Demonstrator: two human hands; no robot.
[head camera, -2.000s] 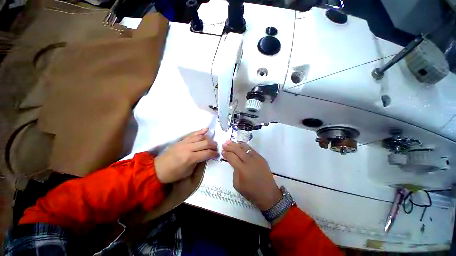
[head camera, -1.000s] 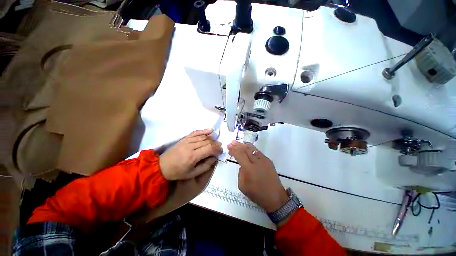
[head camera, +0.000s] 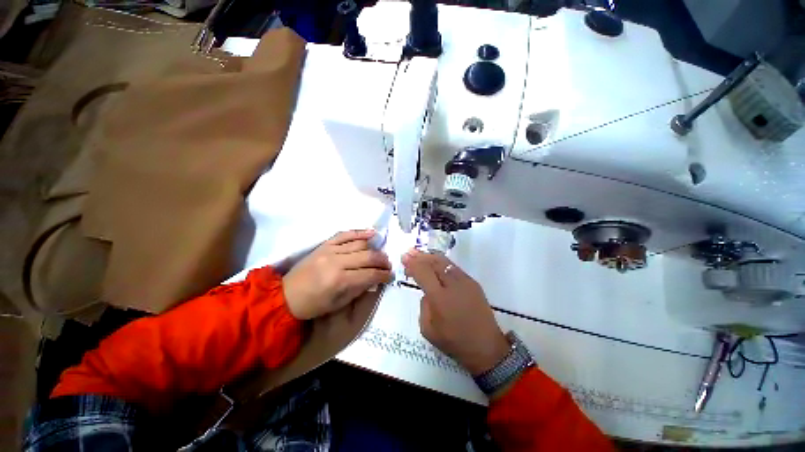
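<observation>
The white lining (head camera: 304, 207) lies on the machine bed and runs up to the lit presser foot area (head camera: 418, 231). A brown panel (head camera: 190, 168) lies to its left, and part of a brown piece (head camera: 331, 340) shows under my left forearm. My left hand (head camera: 338, 274) lies flat on the work just left of the presser foot, fingers close together. My right hand (head camera: 448, 300) is just in front of the foot, its thumb and index fingertips together at the work's edge. Glare hides whether they pinch it.
The white sewing machine head (head camera: 609, 132) spans the back and right. Snips with a black cord (head camera: 709, 380) lie at the right of the bed. A printed ruler scale (head camera: 402, 349) runs along the front edge. Brown pieces with curved handles (head camera: 53, 256) are piled at left.
The whole view has shifted slightly. My hands stay beside the presser foot, with little visible movement against the machine. More of the brown piece's curved edge shows below my left hand.
</observation>
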